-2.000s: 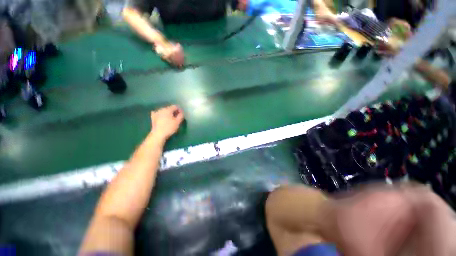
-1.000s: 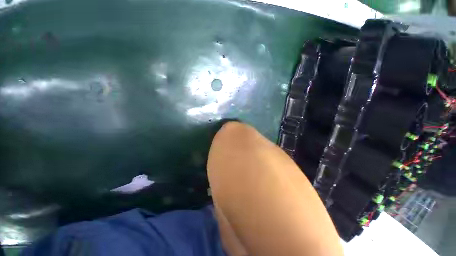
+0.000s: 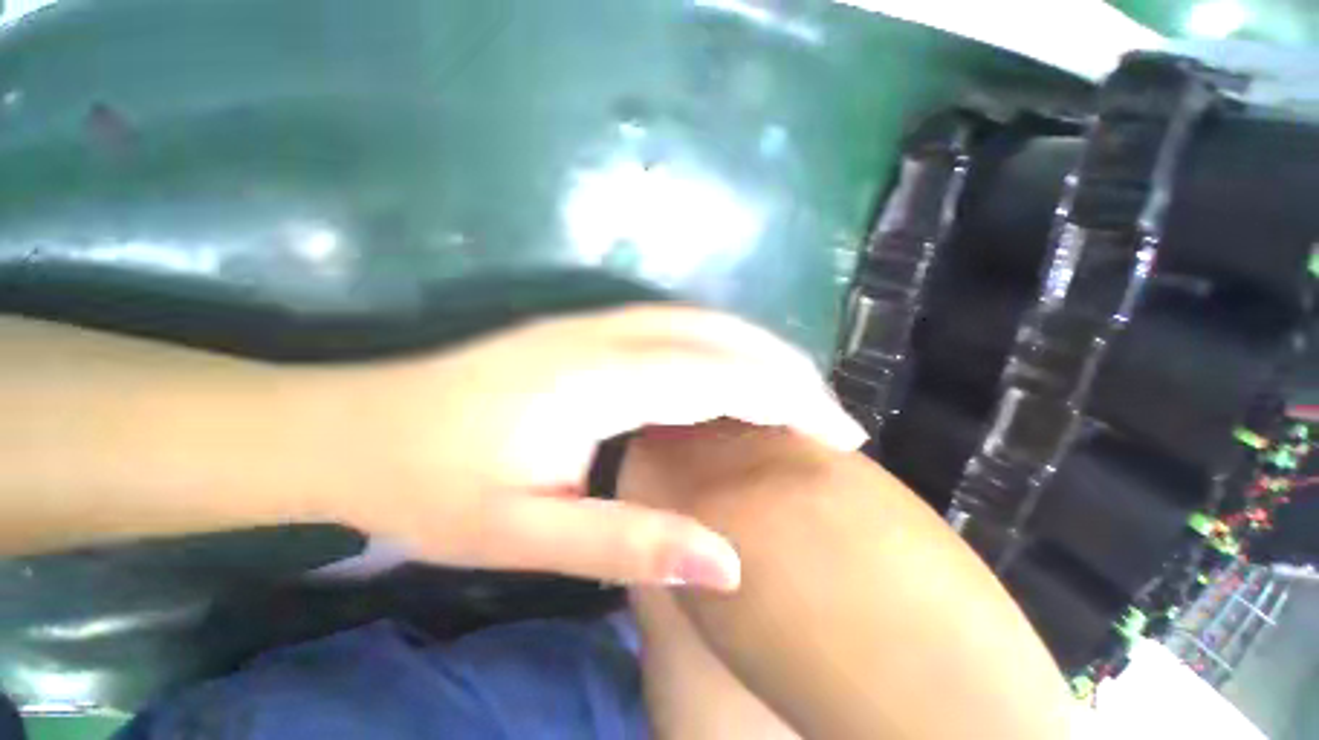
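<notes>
My left hand [image 3: 593,379] reaches in from the left edge and lies over my bent right elbow, thumb apart from the fingers. It is slightly blurred and no work part shows in it. A small dark patch shows between thumb and fingers; I cannot tell that it is an object. My bare right arm fills the lower middle, and my right hand is out of view. Nearest on the right are black trayed housings [image 3: 1099,477], lying sideways, with green tips and red wires at their right ends.
Shiny black blister trays [image 3: 1049,405] stand on edge between the housings. The glossy dark-green worktop [image 3: 362,130] spans the left and middle. A white rail [image 3: 998,32] crosses the top right. A wire grid [image 3: 1237,614] shows at lower right. Blue clothing is at the bottom.
The view has swung down and right from the belt to the worktop and trays. My left hand, absent one second ago, now lies over my right elbow.
</notes>
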